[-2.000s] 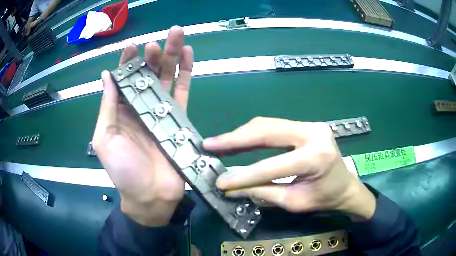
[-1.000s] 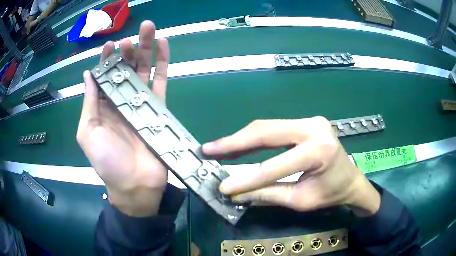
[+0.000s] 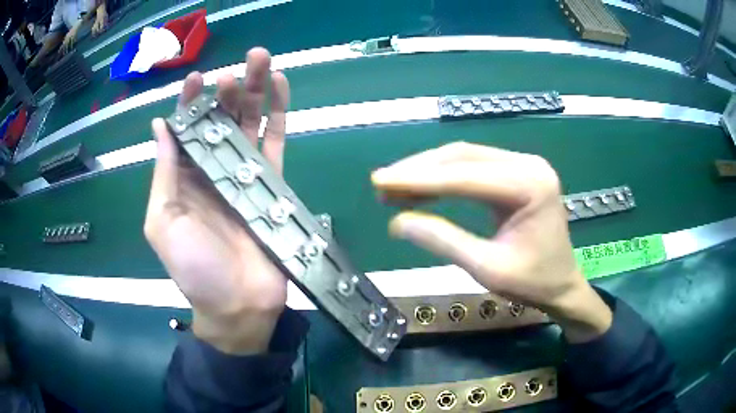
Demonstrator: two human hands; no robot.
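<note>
My left hand (image 3: 214, 234) holds a long dark grey fixture base (image 3: 278, 214) tilted, its upper end at the fingers and its lower end toward the bench. Silvery round pieces sit along its stations. My right hand (image 3: 492, 218) is raised to the right of the bar, not touching it. Its thumb and fingertips are apart, with no part visible between them. A brass-coloured fixture plate (image 3: 448, 400) with six round holes lies at the near edge. A second brass-coloured plate (image 3: 472, 313) lies on the near white rail, partly hidden by the bar and my right hand.
Grey bars lie on the far rail (image 3: 500, 104), on the belt at right (image 3: 601, 202) and at left (image 3: 66, 233). A green label (image 3: 620, 256) is on the near rail. Red and blue bins (image 3: 188, 36), stacked fixtures (image 3: 68, 162) and another person's hands (image 3: 71, 36) are at far left.
My right hand has lifted off the bar and moved up, its fingers opening. The bar's lower stations are uncovered. The second brass-coloured plate has come into view on the rail. Bars on the belt have shifted right.
</note>
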